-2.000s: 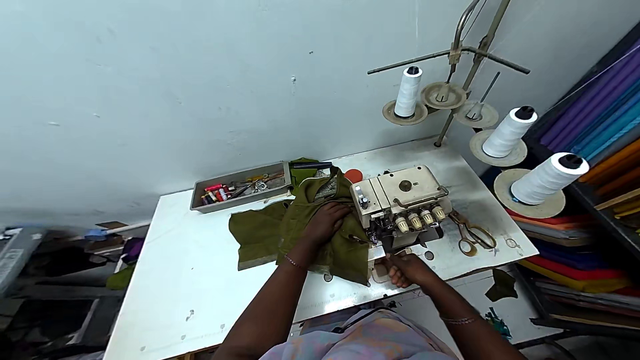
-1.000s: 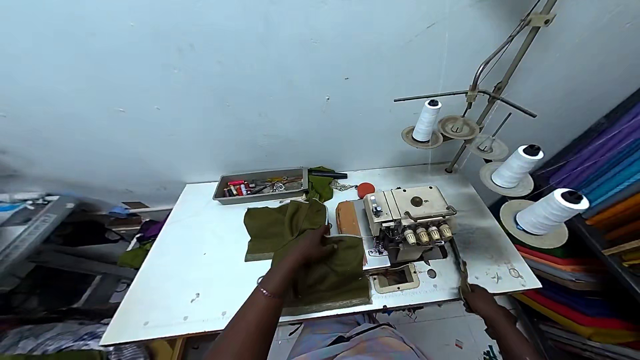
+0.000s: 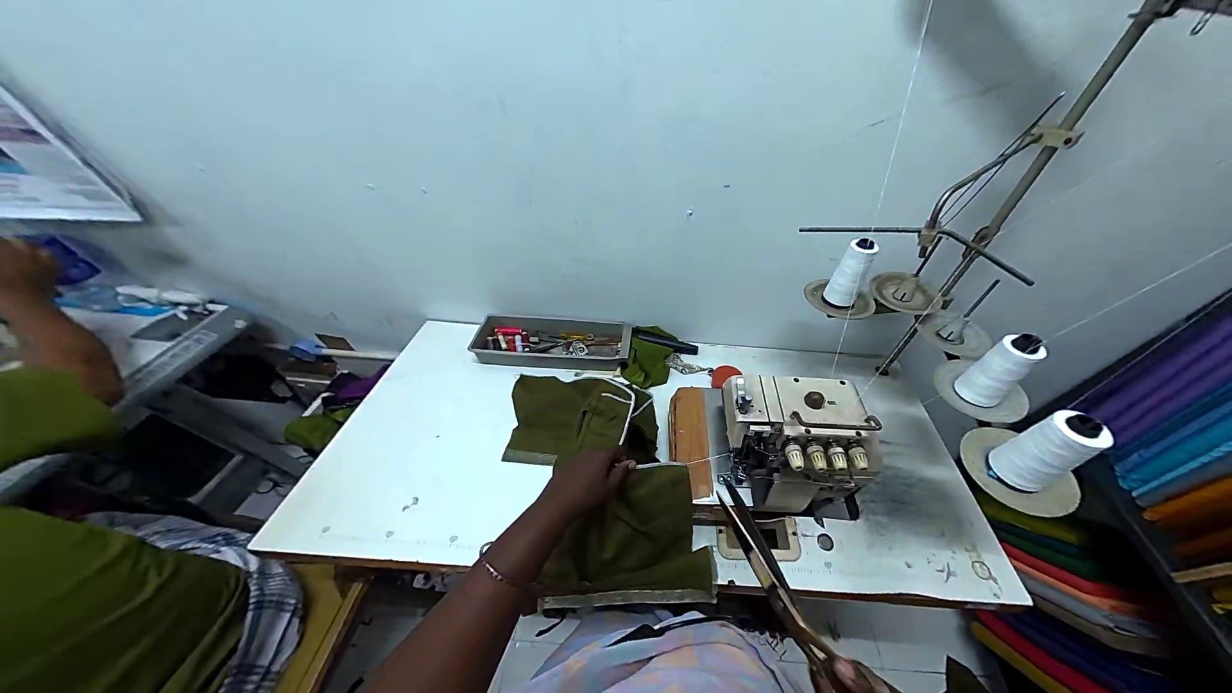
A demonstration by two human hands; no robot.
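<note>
My left hand [image 3: 589, 481] grips the olive-green fabric garment piece [image 3: 630, 539] near its white-edged opening. White thread runs from the cloth to the needle area of the overlock sewing machine [image 3: 813, 433]. In my right hand [image 3: 849, 677], low in view, are large metal fabric scissors [image 3: 770, 577]. Their blades point up toward the thread beside the presser foot; how far the blades are parted cannot be told. Part of the right hand is cut off by the lower edge.
A grey tray [image 3: 551, 358] of thread spools and small tools stands at the back of the white table [image 3: 385, 462]. White thread cones [image 3: 1049, 452] stand at the right, near folded fabrics [image 3: 1174, 452]. Another person's arm [image 3: 58, 337] is at far left.
My right hand has brought the scissors from the machine's right side to its front left. My left hand still holds the cloth. The view has shifted left, showing another person.
</note>
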